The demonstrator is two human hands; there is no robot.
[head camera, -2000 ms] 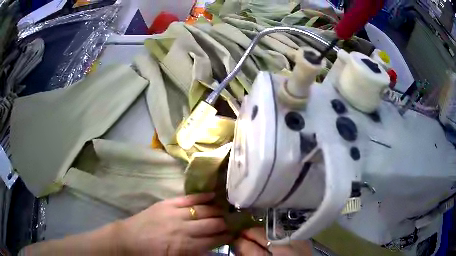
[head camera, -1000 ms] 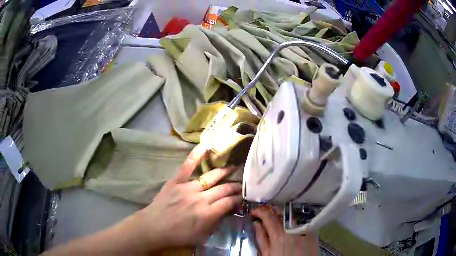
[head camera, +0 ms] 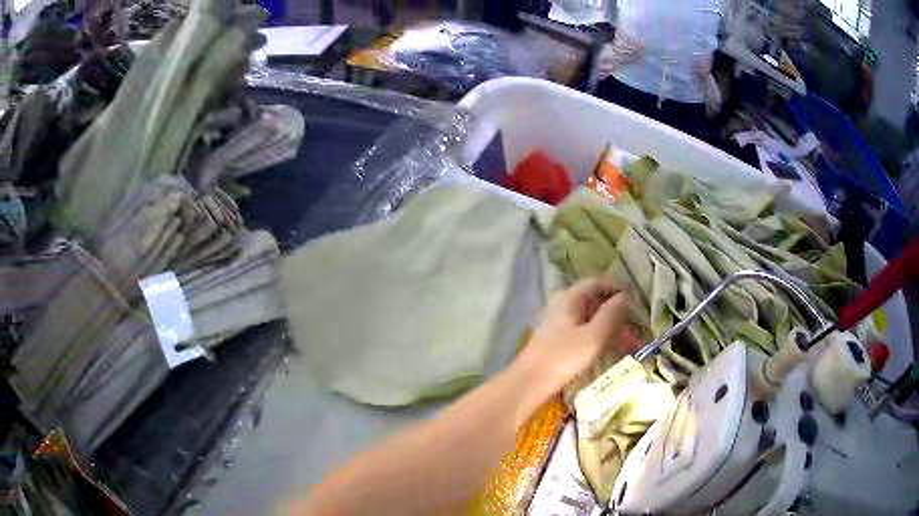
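Observation:
My left hand [head camera: 576, 331], slightly blurred, reaches from below with its fingers curled on the near edge of the sewn olive pieces [head camera: 695, 252], left of the lamp. A pale grey-green garment panel [head camera: 403, 292] lies left of my hand. The white sewing machine head [head camera: 695, 433] is at the lower right. The lit lamp [head camera: 610, 393] shines on a yellowish fold of cloth [head camera: 615, 443] beside the head. The needle area is out of the picture. My right hand is not in view.
A white tub [head camera: 544, 101] stands behind the table. A tied bundle [head camera: 111, 312] with a white tag [head camera: 169, 317] lies at left beside plastic sheeting [head camera: 393, 166]. Orange-yellow tape [head camera: 524, 459] is on the table. A person [head camera: 665, 50] stands at the back.
The view has swung left and up. My left hand has left the needle area and moved to the heap. The panel's outline has changed. My right hand has gone out of view.

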